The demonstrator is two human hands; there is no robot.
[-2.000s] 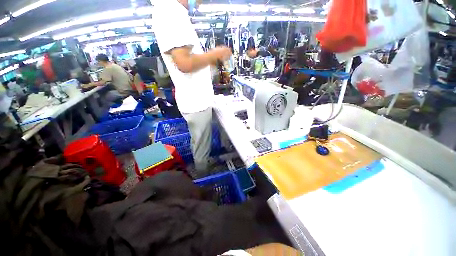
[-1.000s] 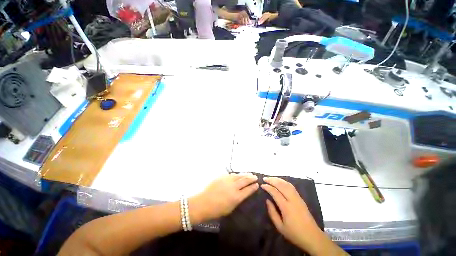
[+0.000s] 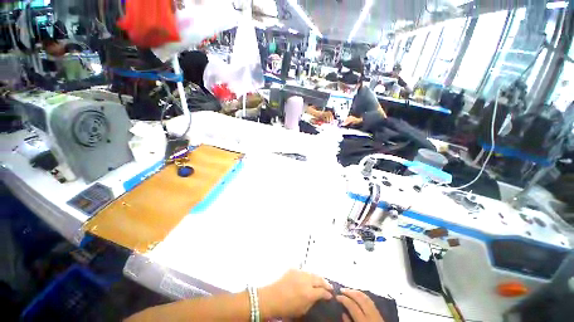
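A dark cloth piece (image 3: 381,307) lies at the front edge of the white table, cut off by the bottom of the picture. My left hand (image 3: 301,294), with a beaded bracelet at the wrist, rests on its left part with the fingertips on the cloth. My right hand (image 3: 357,307) lies on the cloth close beside it, partly cut off by the bottom edge. Whether the fingers pinch the cloth is hard to see. The sewing machine (image 3: 440,220) stands behind and to the right; its needle area (image 3: 362,234) is beyond the hands, with no cloth under it.
A phone (image 3: 423,265) and snips (image 3: 452,307) lie right of the needle area. A cardboard sheet (image 3: 165,200) with a round dark-blue item (image 3: 185,171) lies at the left. Another machine (image 3: 94,135) stands far left. A person (image 3: 365,104) works beyond the table. Plastic bags (image 3: 151,24) hang above.
The view swung from the left aisle to the table, then tilted up, so table and hands now sit lower. Both hands stay on the cloth, close together.
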